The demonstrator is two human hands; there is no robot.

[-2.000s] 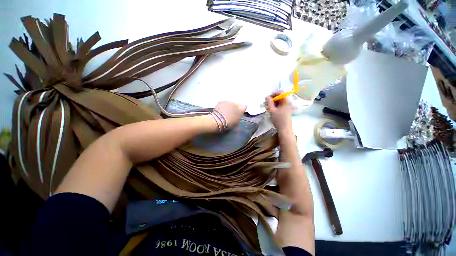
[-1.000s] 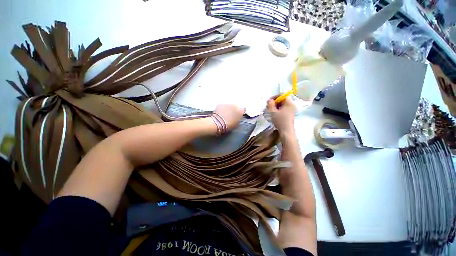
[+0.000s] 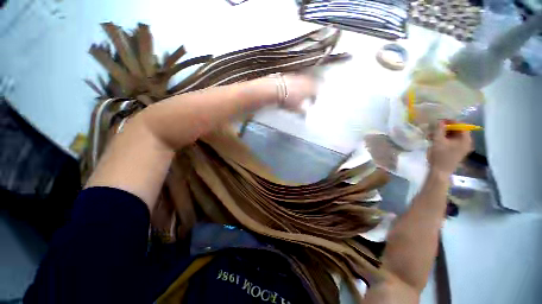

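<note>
The picture is blurred. My right hand (image 3: 450, 148) holds the yellow glue brush (image 3: 466, 127), which points right, beside the glue pot (image 3: 409, 136). A second yellow stick (image 3: 410, 105) stands at the pot. My left hand (image 3: 299, 92) is over the far strap ends; whether it grips one cannot be told. Brown straps (image 3: 267, 193) fan out near my body, their pale tips by my right forearm. Other straps (image 3: 249, 62), some with white stripes, run to the far side from the tied bundle (image 3: 134, 83). The grey work board (image 3: 291, 155) shows between them.
A tape roll (image 3: 392, 56) and the glue bottle (image 3: 481, 65) lie beyond the pot. Striped dark pieces (image 3: 356, 16) and small metal parts (image 3: 446, 18) are at the far side. A white card (image 3: 517, 142) stands at right. My right forearm partly hides the hammer handle (image 3: 442, 276).
The camera view has shifted, so the table things sit further right. My left hand has moved off the board to the far straps. My right hand has carried the brush rightward, away from the pot.
</note>
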